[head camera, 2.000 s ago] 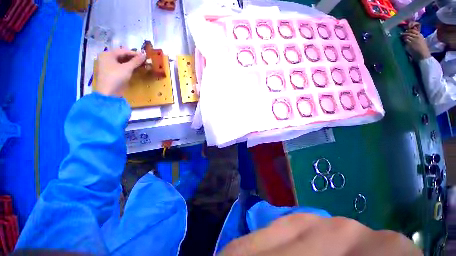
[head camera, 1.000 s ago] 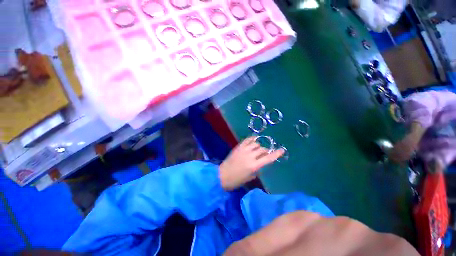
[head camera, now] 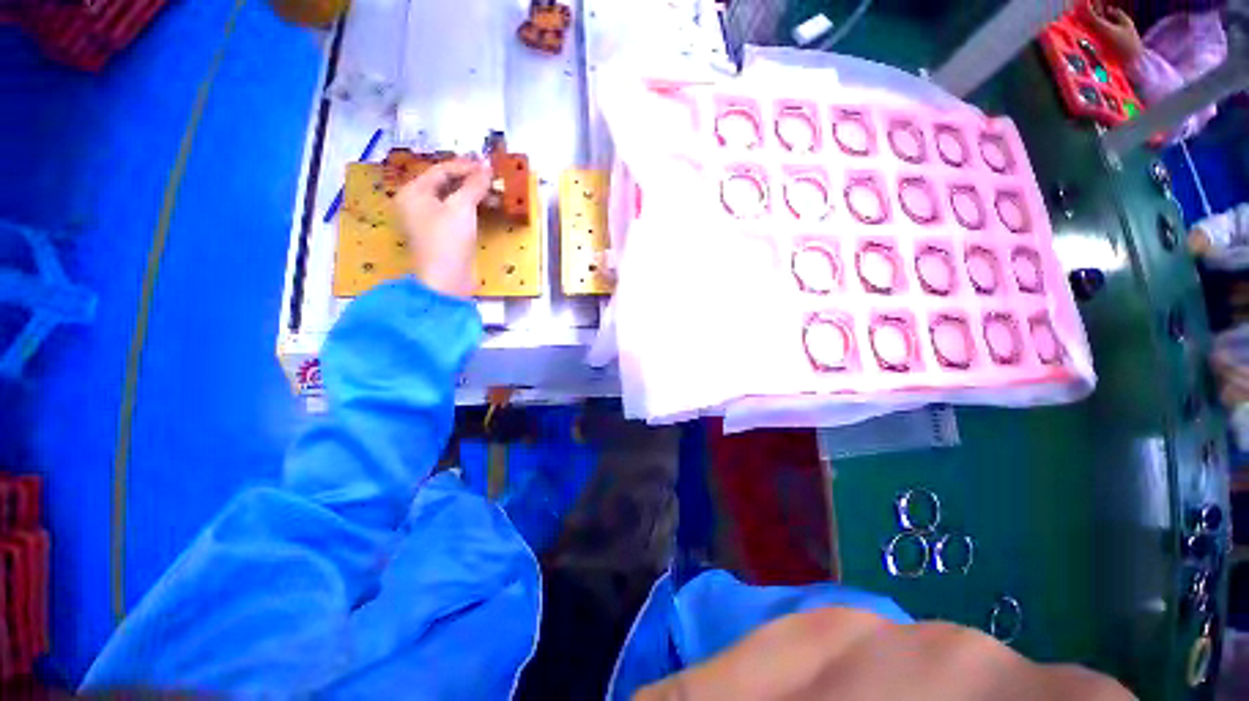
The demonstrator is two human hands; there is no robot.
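My left hand [head camera: 445, 219], bare with a blue sleeve, is at the orange-brown jig block [head camera: 510, 188] on the yellow plate [head camera: 438, 267]. Its thumb and fingers are close together at the block; whether they hold a ring cannot be told. The pink pocket tray [head camera: 740, 363] lies to the right, tilted in view, with rows of silver rings in pockets. Three loose rings [head camera: 907, 555] lie together on the green bench [head camera: 877, 479], with another ring [head camera: 1007, 618] apart. My right hand does not show clearly; a large blurred skin-coloured shape fills the bottom edge, without visible fingers.
A narrower yellow plate [head camera: 584, 233] stands between the first plate and the tray. Another orange-brown lump [head camera: 544, 25] is behind on the white housing [head camera: 390, 370]. Red crates [head camera: 21, 575] stand at left. Small parts line the bench's far right. People's hands and sleeves show at upper right.
My left hand went from the fixture to the loose rings on the bench, and is now back at the jig block. The view turned right and back with it.
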